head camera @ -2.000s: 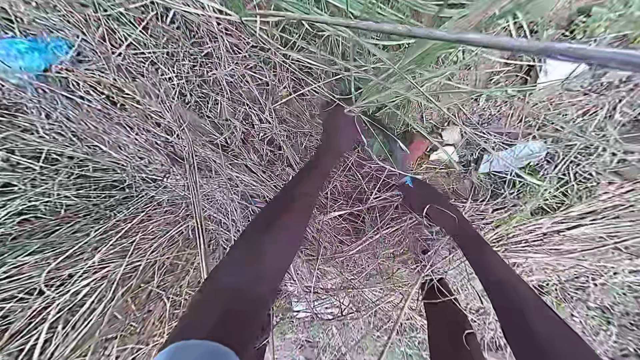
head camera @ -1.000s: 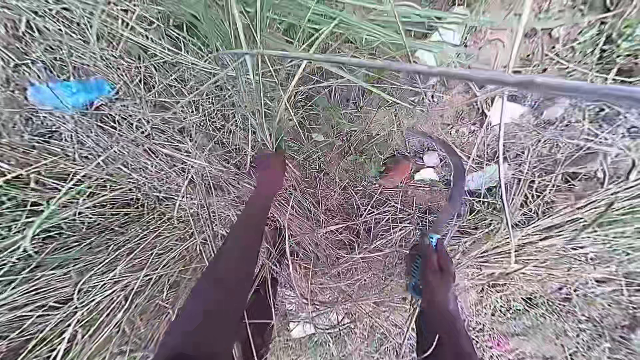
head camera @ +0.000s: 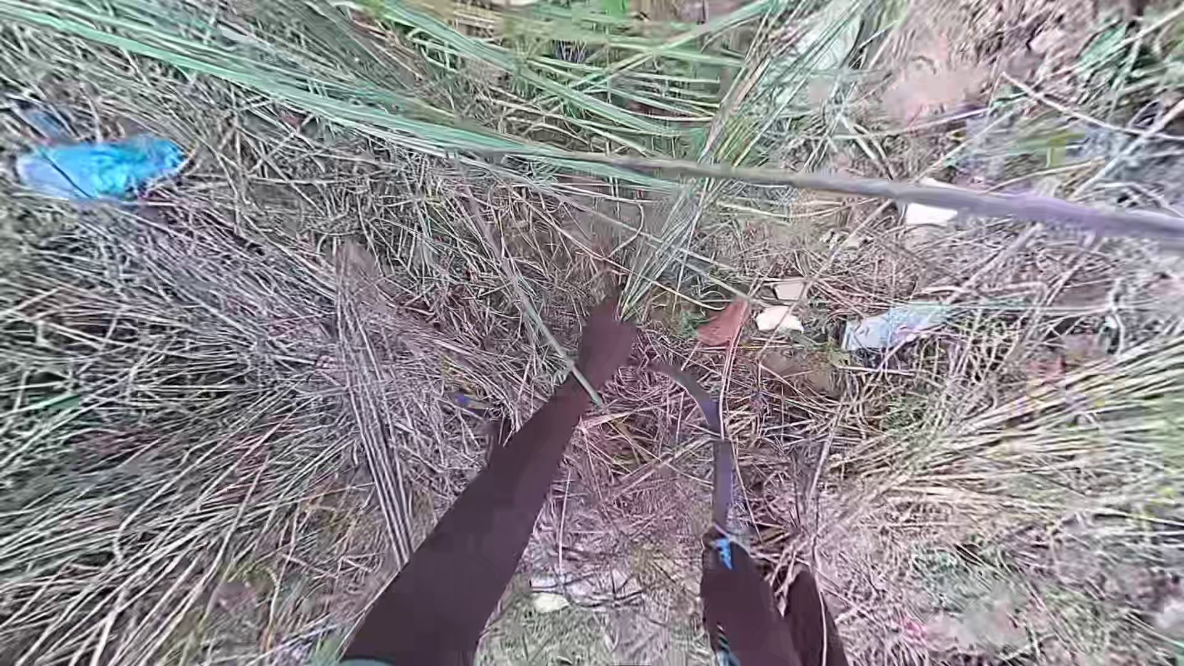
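Observation:
My left hand [head camera: 606,344] is closed around the base of a bunch of long green grass stalks [head camera: 680,227] near the middle of the view. Below and to the right, my right hand [head camera: 735,578] grips the handle of a sickle, with blue material showing at the grip. The curved metal sickle blade [head camera: 710,416] points up and bends left, its tip close to my left hand, above dry cut stems. Whether the blade touches any stalk cannot be told.
A long thin pole or stem [head camera: 879,188] crosses the upper right. Blue plastic [head camera: 102,168] lies at the far left. A reddish piece [head camera: 724,324], a pale piece [head camera: 779,319] and a crumpled clear plastic wrapper [head camera: 895,327] lie right of centre. Dry grass [head camera: 185,444] spreads at left.
One second ago my hands were farther apart; now my left hand is nearer the sickle blade, holding green stalks. Two seconds ago both hands were close together at the grass.

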